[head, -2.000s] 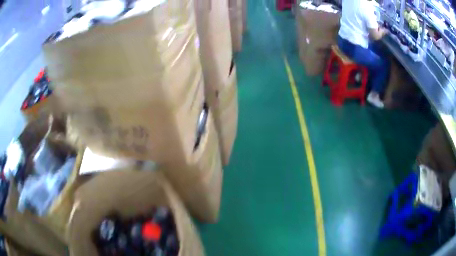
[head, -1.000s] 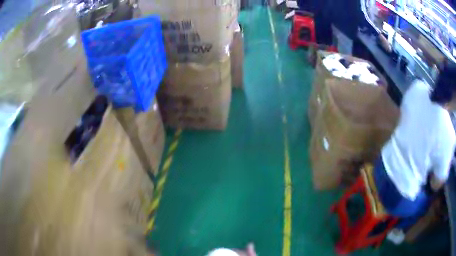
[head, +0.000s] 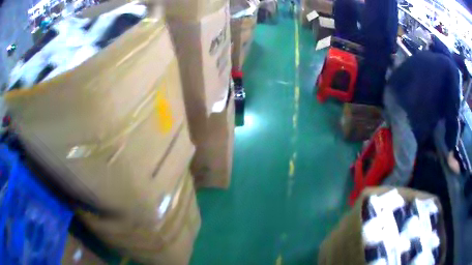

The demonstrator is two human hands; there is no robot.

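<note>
Neither of my hands is in the picture. Nearest on the left stands a tall brown bulk carton (head: 119, 129), blurred, with tape and an orange mark. White and black items (head: 77, 41) fill its open top. Nearest on the right is an open brown carton (head: 339, 238) with white and black pieces (head: 401, 225) packed in its top; they may be cameras, but this is too blurred to tell.
A green floor with a yellow line (head: 296, 103) runs ahead. More cartons (head: 215, 150) stand left, with a blue crate (head: 31, 212) at the lower left. On the right are red stools (head: 339, 76), a small carton (head: 360, 121) and a person in dark clothing (head: 427, 98) by the bench.
The view has moved forward along the aisle. The person in white has left the picture, and a person in dark clothing shows on the right. The hand part at the bottom edge is gone.
</note>
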